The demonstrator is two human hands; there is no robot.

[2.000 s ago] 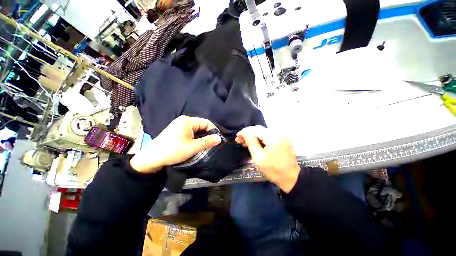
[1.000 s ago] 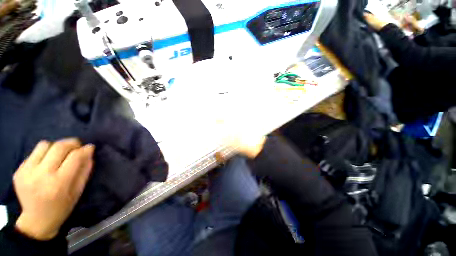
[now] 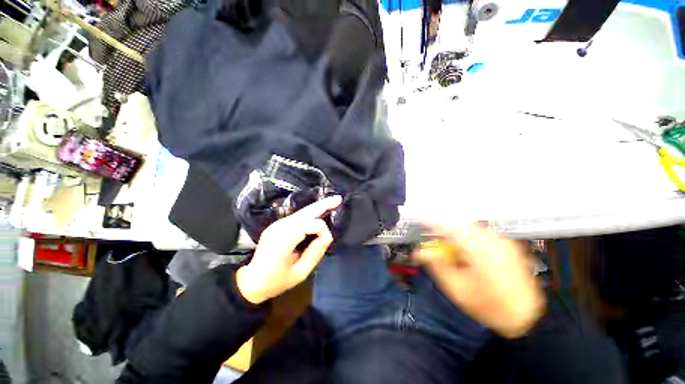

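The dark navy garment [image 3: 255,105] lies over the left part of the white machine table and reaches its front edge. Its plaid piece [image 3: 289,176], black with white lines, shows in a rumpled opening near that edge. My left hand [image 3: 289,251] holds the garment at this opening, index finger on the cloth by the plaid; the fingertips under the cloth are hidden. My right hand [image 3: 484,277] is off the cloth, right of it by the table's front edge, and strongly blurred. A small yellowish tool [image 3: 439,250] shows between its fingers; its tip is unclear.
The sewing machine [image 3: 518,45] stands at the upper right, with a black strip [image 3: 582,21] over its arm. Scissors with green and yellow handles [image 3: 672,159] lie at the right. A phone [image 3: 98,156] and another machine [image 3: 45,124] are at the left.
The view has swung right and back left. My left hand has gone from lying flat on the garment to holding its opening. My right hand now shows a yellowish tool; the plaid is in view.
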